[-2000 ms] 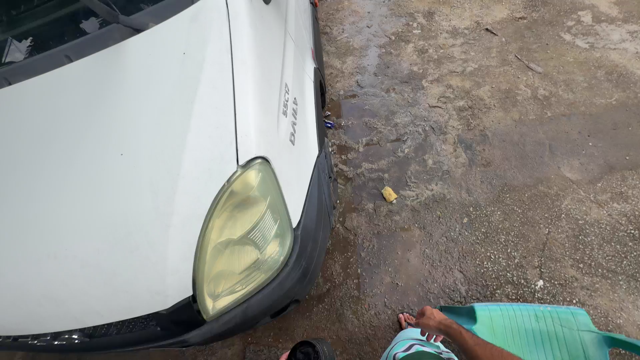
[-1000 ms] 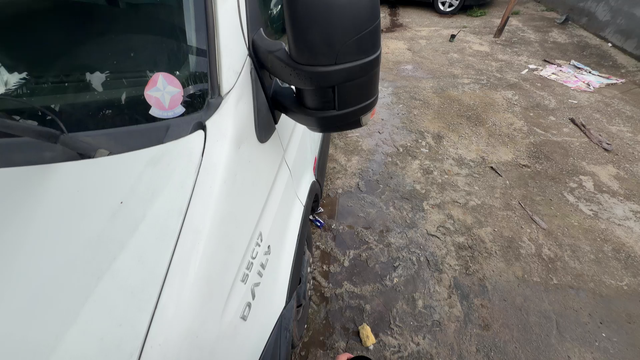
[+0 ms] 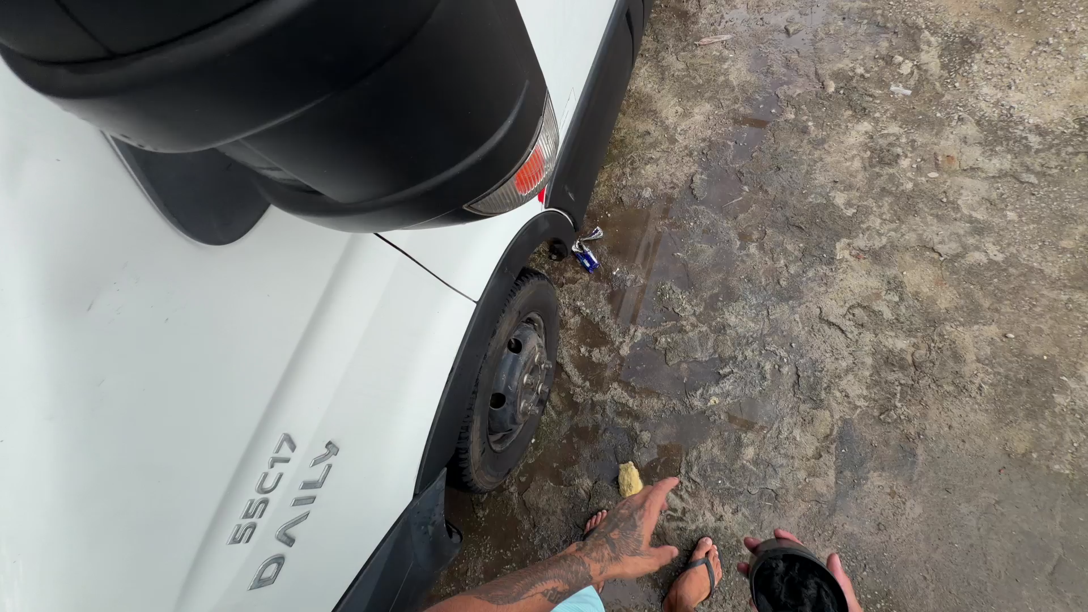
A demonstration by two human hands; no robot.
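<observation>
My left hand [image 3: 633,527], on a tattooed forearm, reaches out over the wet ground with its fingers apart and nothing in it. Just beyond it in the view lies a yellow sponge-like piece [image 3: 629,479] on the ground. At the bottom right my right hand [image 3: 841,578] holds a round black container [image 3: 795,580] with dark contents, fingers around its rim. To the left stands a white Daily van, its front wheel [image 3: 514,382] below the black wheel-arch trim.
The van's large black side mirror [image 3: 340,102] juts out at the upper left. A crumpled blue and silver wrapper [image 3: 586,253] lies behind the front wheel. My sandalled foot [image 3: 695,571] stands on rough, puddled ground [image 3: 850,357].
Both hands are now in view, the right one with the black container. The view has moved along the van from the headlight to the mirror and front wheel. The green plastic chair is out of view.
</observation>
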